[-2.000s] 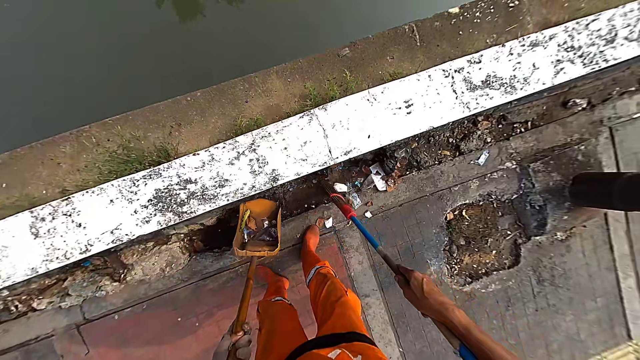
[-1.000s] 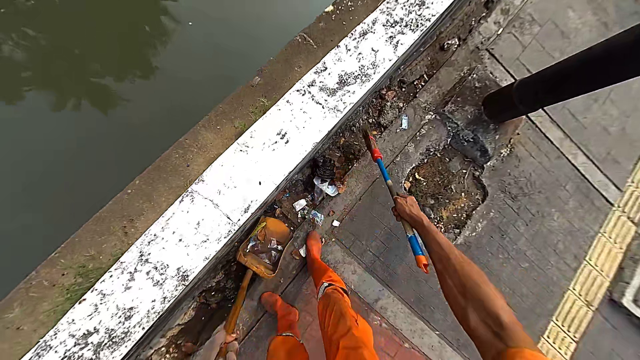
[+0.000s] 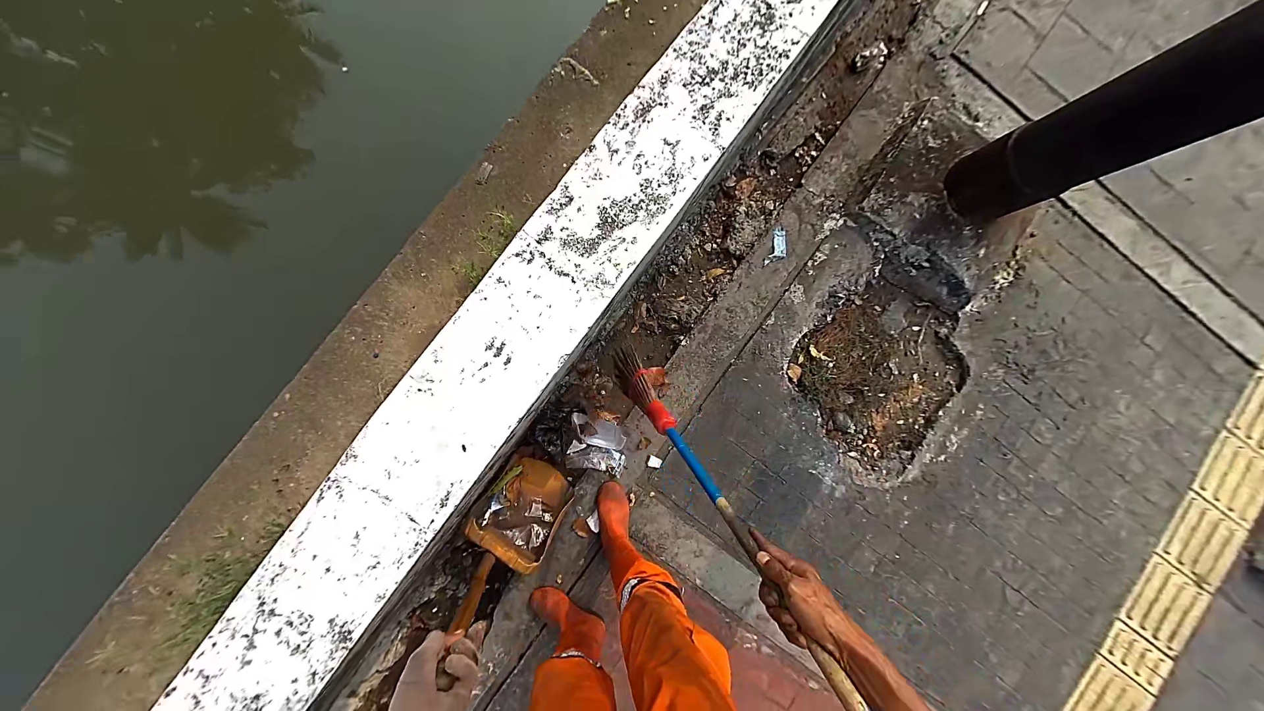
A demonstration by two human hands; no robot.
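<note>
My right hand [image 3: 790, 592] is bare and closed around the wooden handle of a long broom [image 3: 696, 464]. The broom's stiff bristles touch the dirt gutter beside the white curb, just above some plastic litter [image 3: 597, 442]. In my left hand [image 3: 444, 664], which wears a pale glove, is the wooden handle of a yellow-orange scoop [image 3: 538, 482]. The scoop rests in the gutter, with clear plastic scraps and dark debris inside. Its rim lies close to the litter and to my orange boots.
Murky water [image 3: 296, 326] lies beyond the white-painted curb [image 3: 513, 326]. A dark pole [image 3: 1066, 148] rises at the upper right, near a broken hole in the paving [image 3: 879, 380]. A blue-white wrapper [image 3: 778, 244] lies along the gutter. Yellow tactile paving [image 3: 1155, 602] runs at the right.
The broom head has moved down the gutter toward the scoop, to beside the litter. The scoop remains in my left hand. The view has turned since two seconds ago.
</note>
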